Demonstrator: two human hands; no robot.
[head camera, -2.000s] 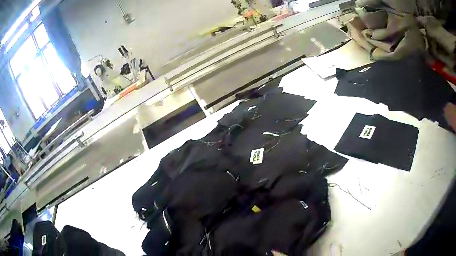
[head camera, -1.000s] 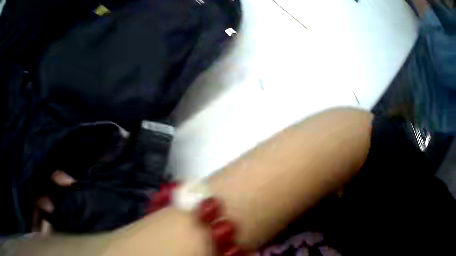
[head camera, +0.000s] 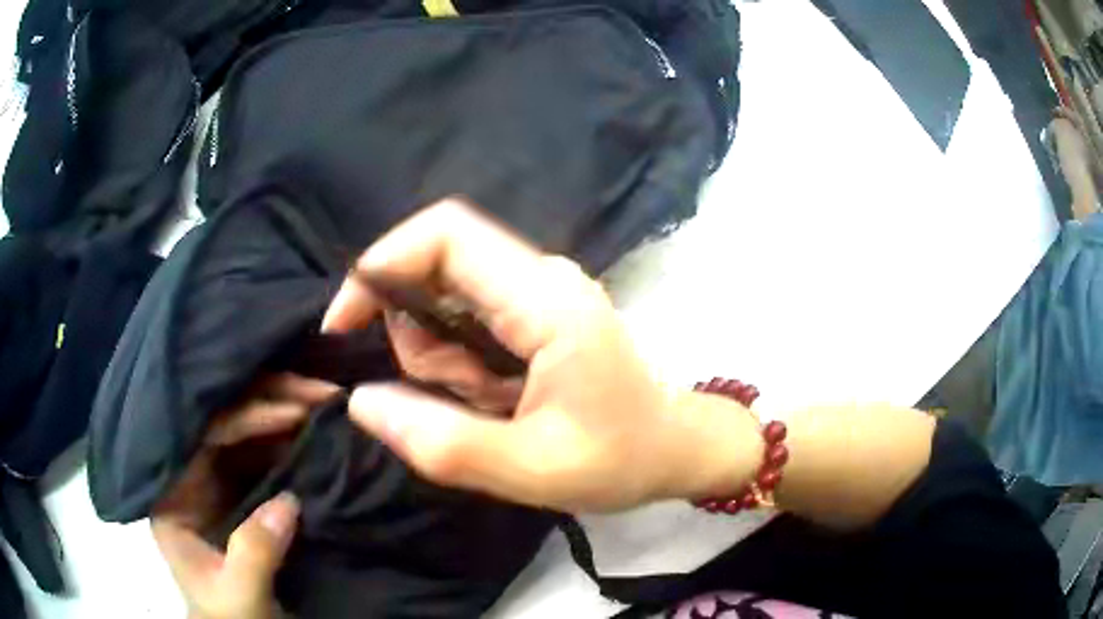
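A black fabric bag body (head camera: 230, 278) lies bunched in front of me, its curved edge facing left. My left hand (head camera: 242, 520) is at the lower left, thumb and fingers pinching a fold of the bag; part of the hand is hidden by the cloth. My right hand (head camera: 556, 399), with a dark red bead bracelet, is at the centre over the bag, just right of my left fingers. Its fingers curl around a small dark tool (head camera: 454, 317) that looks like thread snips; the blades cannot be made out. The right thumb tip is close to the pinched fold.
More black bag pieces with zippers (head camera: 484, 109) lie behind and to the left on the white table (head camera: 835, 242). A flat dark panel (head camera: 907, 61) lies at the back right. A black strap hangs near my right forearm. Another person's arm and blue clothing (head camera: 1058, 351) show at the right edge.
The view has turned down from the wide table to the near bag. Both hands are now clearly in view, close together at the fabric; one second ago a blurred forearm crossed the view.
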